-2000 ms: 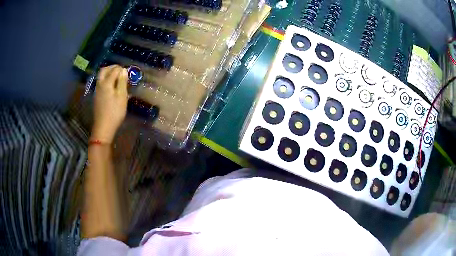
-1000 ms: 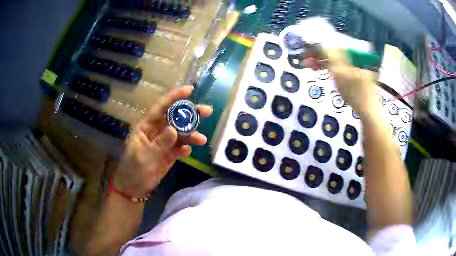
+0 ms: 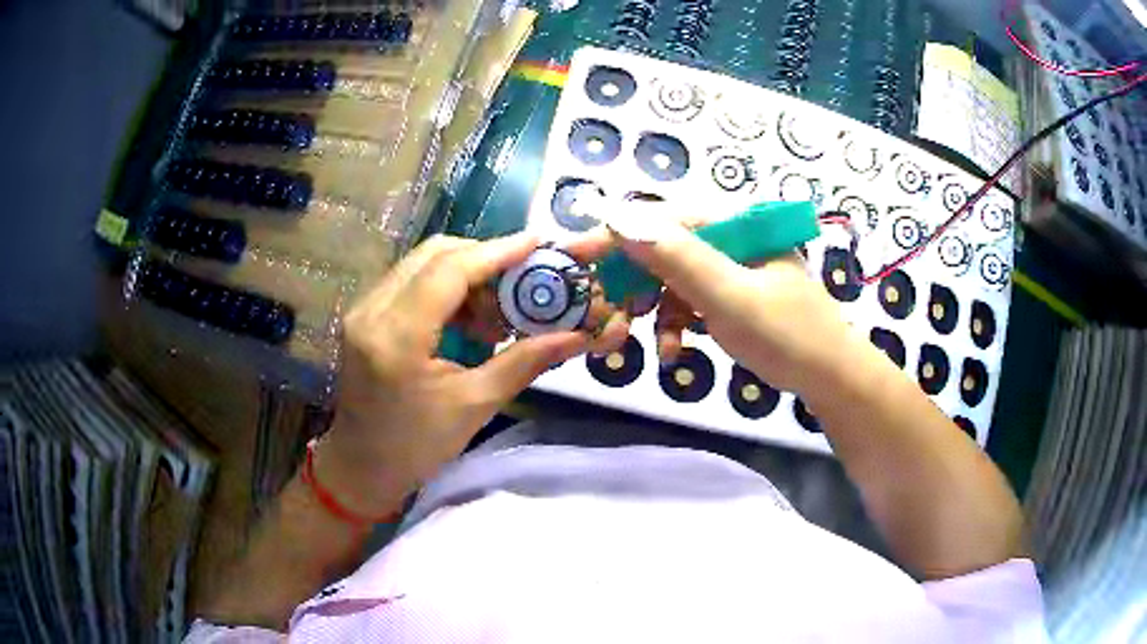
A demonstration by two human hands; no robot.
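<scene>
My left hand [image 3: 428, 333] holds a round speaker driver [image 3: 542, 297] by its rim between thumb and fingers, its silver-grey ringed back facing up. My right hand [image 3: 717, 296] grips the bright green test probe [image 3: 761, 234], with its front end at the driver's right edge. The probe tips are hidden by fingers. White coverings show on the right fingers. Both hands are over the left part of the white foam tray [image 3: 805, 434], which has black empty cutouts and several filled ones showing silver rings.
The clear blister tray [image 3: 359, 164] with dark rows of parts lies at left. Red and black leads [image 3: 956, 208] cross the foam tray's right side. A paper label [image 3: 966, 107] is at upper right. Stacked boards stand at lower left [image 3: 94, 503] and lower right [image 3: 1107, 466].
The driver in my left hand has turned from its blue front to its ringed back. My right hand has brought the green probe down and left from the tray's upper area to the driver.
</scene>
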